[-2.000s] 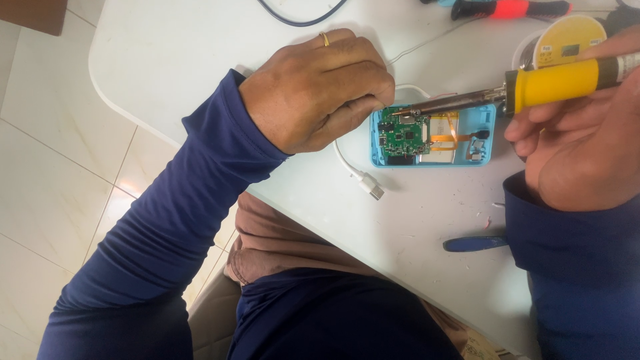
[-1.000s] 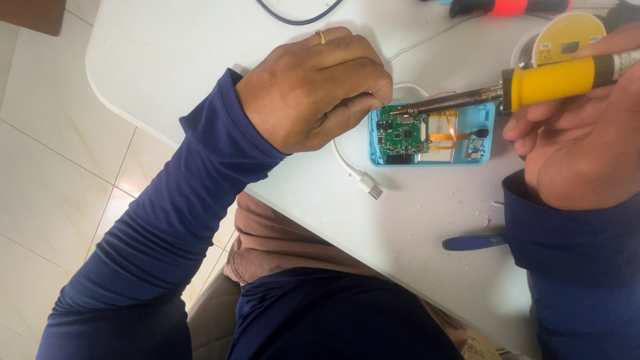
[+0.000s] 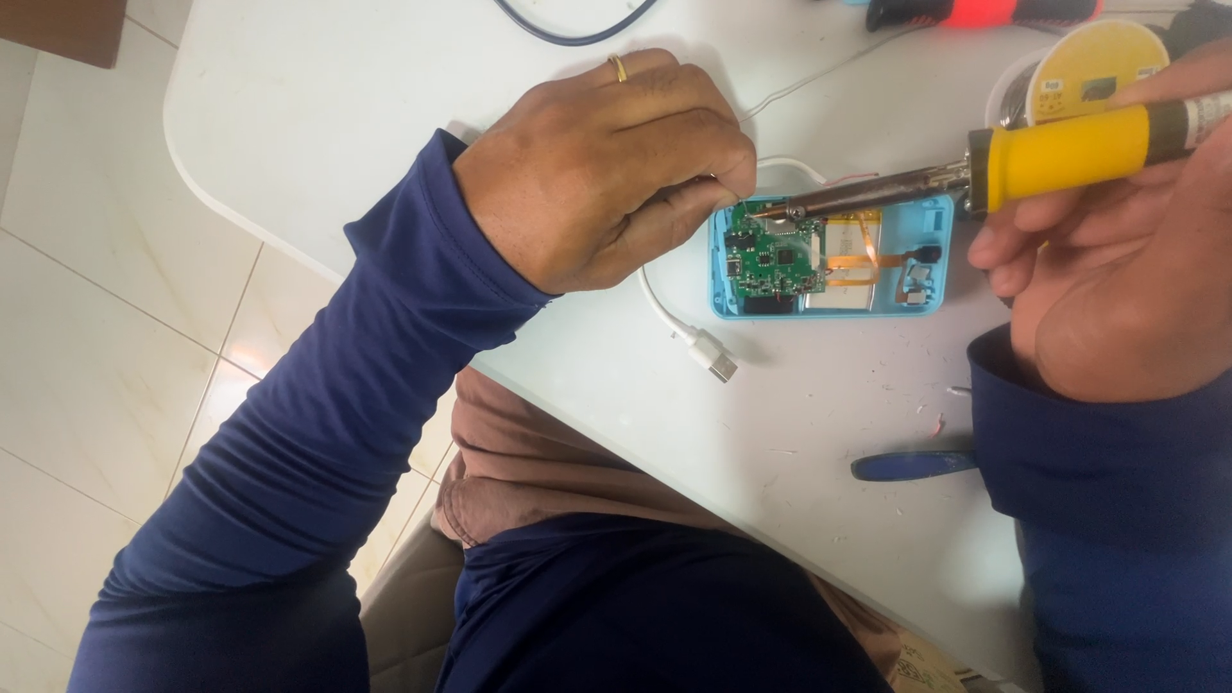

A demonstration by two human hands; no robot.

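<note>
A light-blue plastic case (image 3: 914, 303) lies on the white table, with a green circuit board (image 3: 780, 255), a silver battery pack (image 3: 840, 289) and orange flex cables (image 3: 857, 261) inside. My right hand (image 3: 1107, 260) holds a soldering iron (image 3: 1068, 159) by its yellow handle; its tip rests at or just over the board's upper left part. My left hand (image 3: 616, 168), a gold ring on one finger, has thumb and forefinger pinched at the board's upper left corner. What looks like a thin wire is between these fingertips, mostly hidden. A thin reddish wire runs behind the iron's shaft.
Below the left hand lies a white cable with a USB plug (image 3: 710, 356). A solder spool (image 3: 1097, 72), a red and black handled tool (image 3: 982, 12) and a dark cable (image 3: 577, 38) are at the back. A blue tool (image 3: 910, 466) and small scraps lie near the right sleeve.
</note>
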